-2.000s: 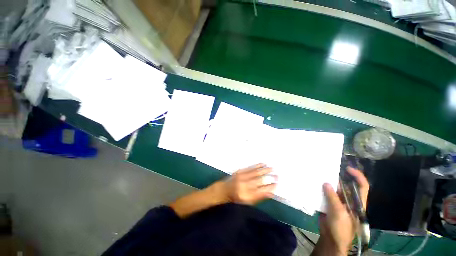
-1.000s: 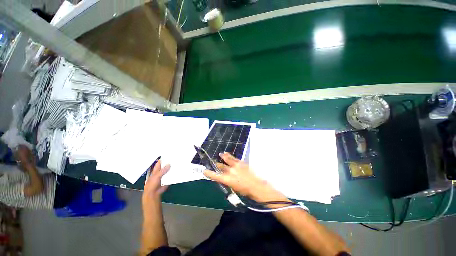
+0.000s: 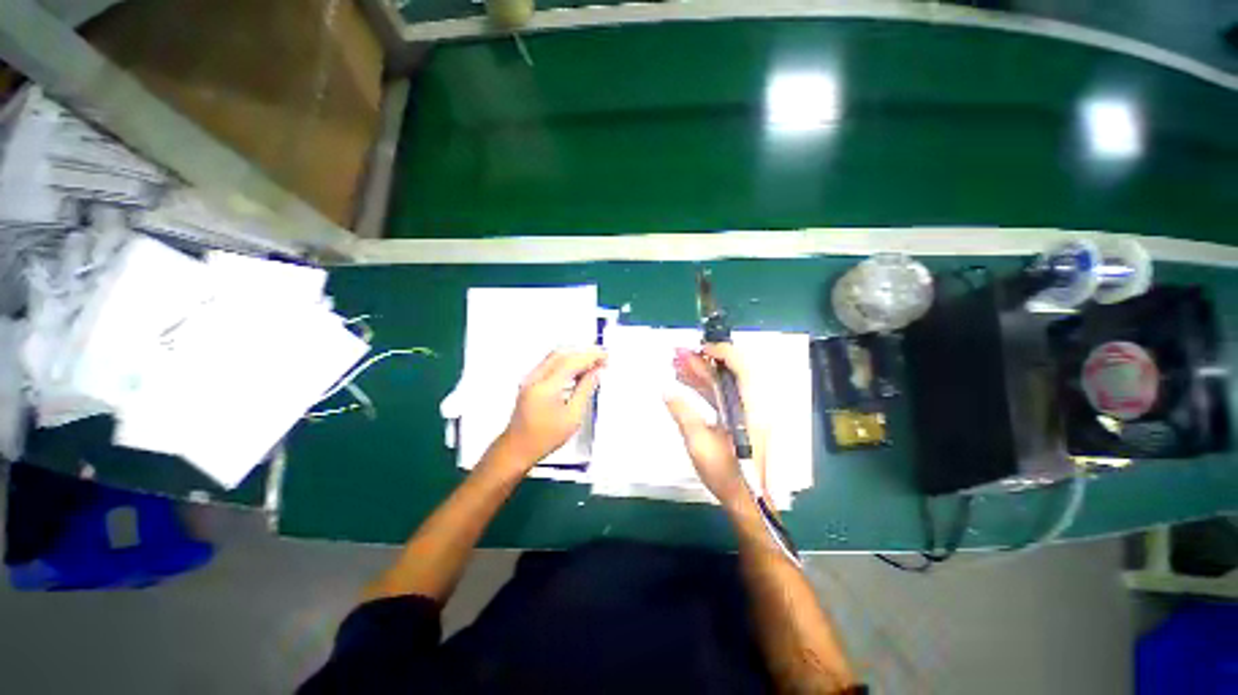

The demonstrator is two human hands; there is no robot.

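White solar panels lie in two groups on the green bench: one panel (image 3: 523, 326) at centre left and a pile (image 3: 781, 394) just right of it. My left hand (image 3: 554, 405) is at the right edge of the left panel; whether its fingers grip anything is unclear. My right hand (image 3: 720, 414) is over the pile and holds the soldering iron (image 3: 725, 380), its tip pointing to the far side of the bench. The iron's cord runs past my right wrist.
A stand with a yellow pad (image 3: 859, 429), a glittery round dish (image 3: 883, 292), a black box (image 3: 959, 394), spools (image 3: 1068, 276) and a fan (image 3: 1124, 378) stand right. White panels (image 3: 231, 360) with trailing wires lie left. The green conveyor (image 3: 611, 143) runs behind a pale rail (image 3: 679, 246).
My hands have moved from the left panels to the centre. The dark-celled panel face no longer shows. The left panels now lie apart from the centre ones. The camera view has shifted right.
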